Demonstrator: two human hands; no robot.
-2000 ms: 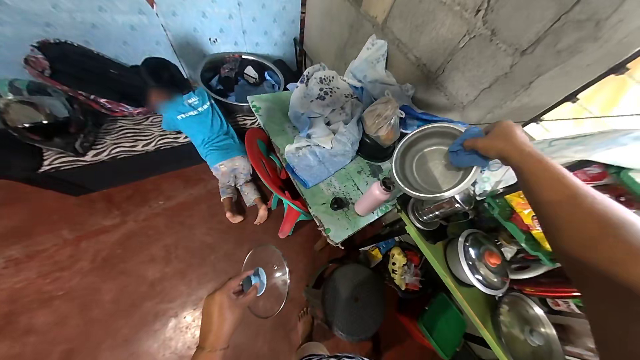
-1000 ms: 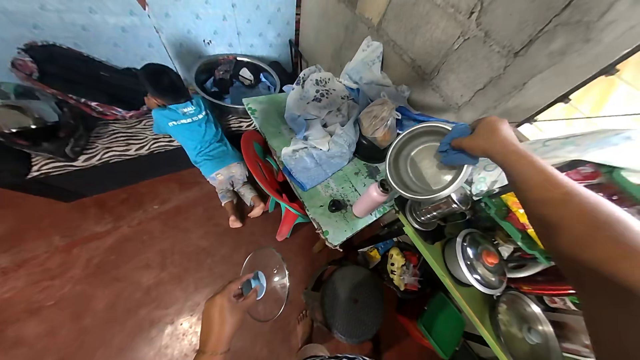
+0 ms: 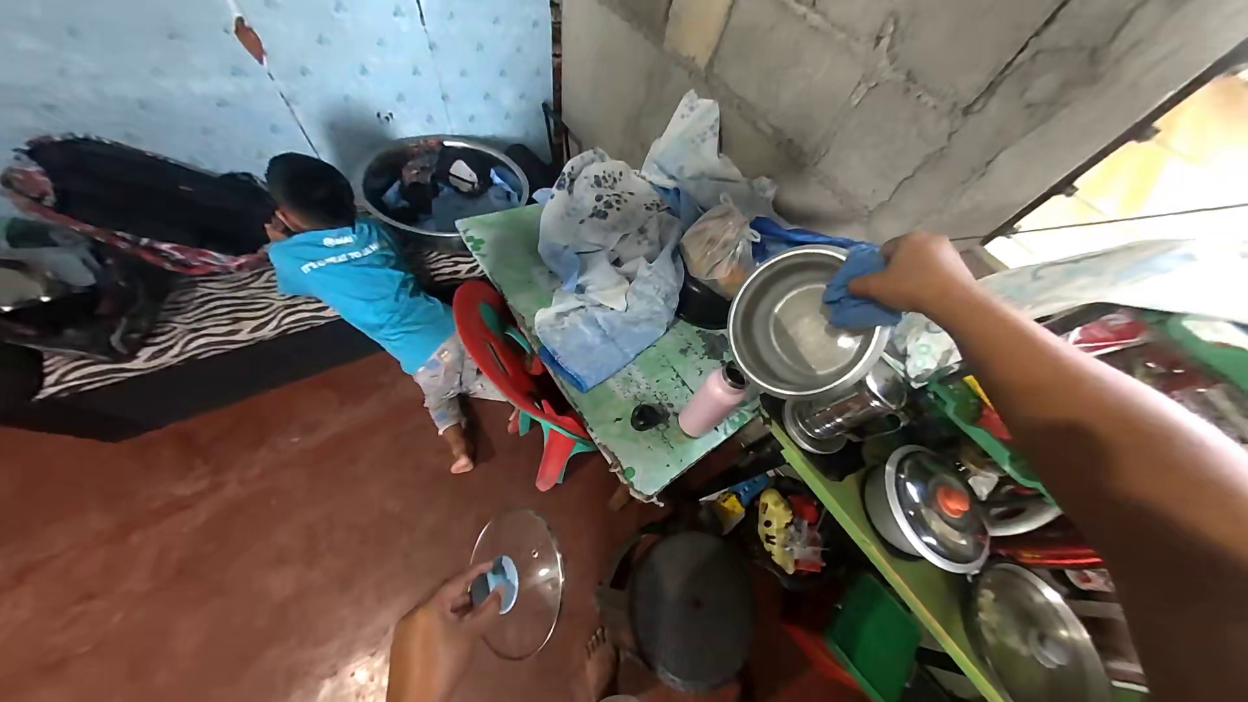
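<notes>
My left hand (image 3: 448, 619), at the bottom, grips the blue knob of a round glass lid (image 3: 534, 585) held above the red floor. My right hand (image 3: 916, 278) holds a blue cloth (image 3: 860, 285) bunched against the rim of a metal bowl (image 3: 756, 327), which tilts beside the green table's right edge; whether it also grips the rim is hidden. Left of the bowl are a clear plastic bag (image 3: 720, 244) and a dark bowl (image 3: 702, 304). A pink bottle (image 3: 714, 400) stands on the table below the bowl, next to a small black cap (image 3: 647, 417).
The green table (image 3: 639, 453) also bears crumpled plastic sheeting (image 3: 609, 244). Red chairs (image 3: 497, 356) stand at its left. A person in a blue shirt (image 3: 366, 283) leans on the zebra-patterned seat (image 3: 224, 317). At right, a shelf holds a lidded pot (image 3: 926, 507); a dark round container (image 3: 692, 609) is below.
The person at the seat has turned their head and shifted their legs. Both my hands keep hold of the lid and the cloth.
</notes>
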